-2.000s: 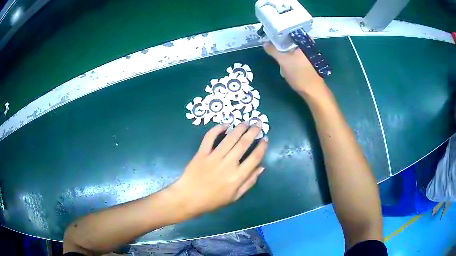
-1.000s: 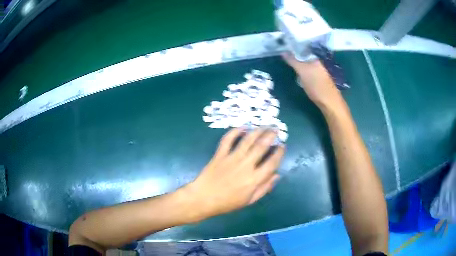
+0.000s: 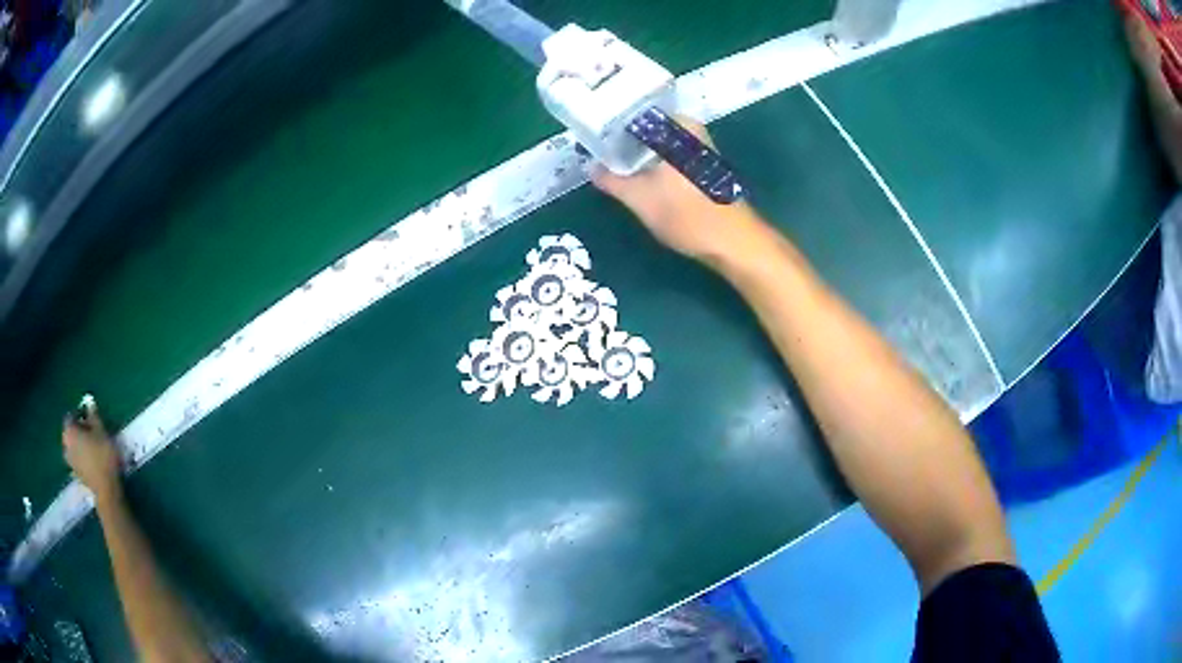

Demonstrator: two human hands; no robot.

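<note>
A flat cluster of several white fan rotors with dark rings lies on the dark green bench. My right hand is closed around the dispensing gun, above and right of the rotors. The gun's white body and dark speckled handle show, with a translucent tube cut off by the top edge. My left hand is far left at the rail, small in view. Its fingers are at a small whitish thing; I cannot tell if they grip it.
A worn white rail runs between the bench and the green belt. A grey post stands on the rail. Another person's arm shows at the far right edge. A blue bag-like thing is beyond the bench at right.
My left hand has left the rotors and reached far left to the rail. The view has turned left. The gun stays in my right hand, and its tube now shows.
</note>
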